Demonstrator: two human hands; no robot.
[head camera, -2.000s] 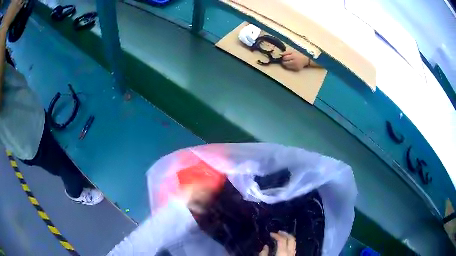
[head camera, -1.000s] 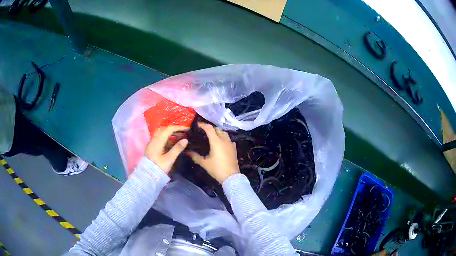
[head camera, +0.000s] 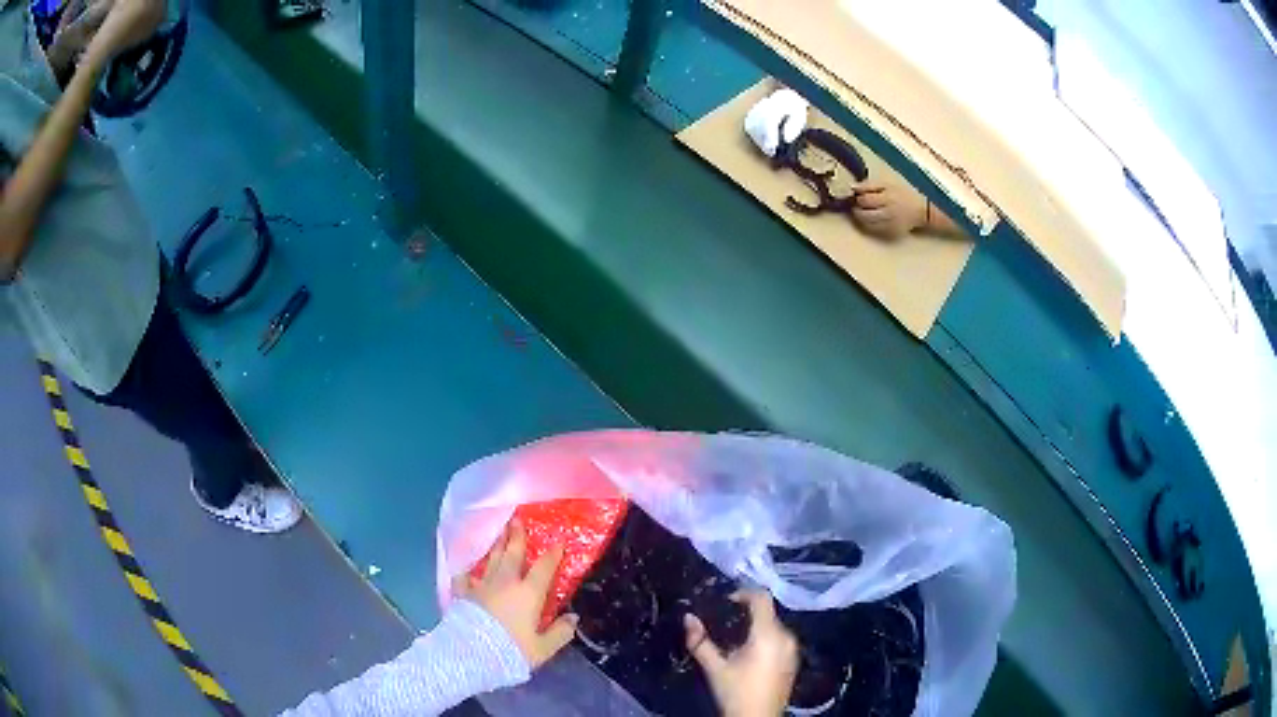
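Note:
A large cloudy plastic bag stands open at the bottom centre, filled with a heap of small black curved parts. A glossy red-orange packet lies in its left side. My left hand rests on the packet's lower left, fingers apart. My right hand is in the heap right of it, thumb and fingers curled around some black parts; which ones is hard to tell. The lower edge of the picture cuts off the right forearm.
A headband and a slim dark tool lie on the left bench. A person stands at far left. Opposite, a hand holds black parts on a tan board. Black arcs lie at right. A green post stands upper left.
The view has tilted up, so the bag sits lower and the blue tray is out of view. My hands have moved apart, the left onto the packet, the right deeper into the heap's middle.

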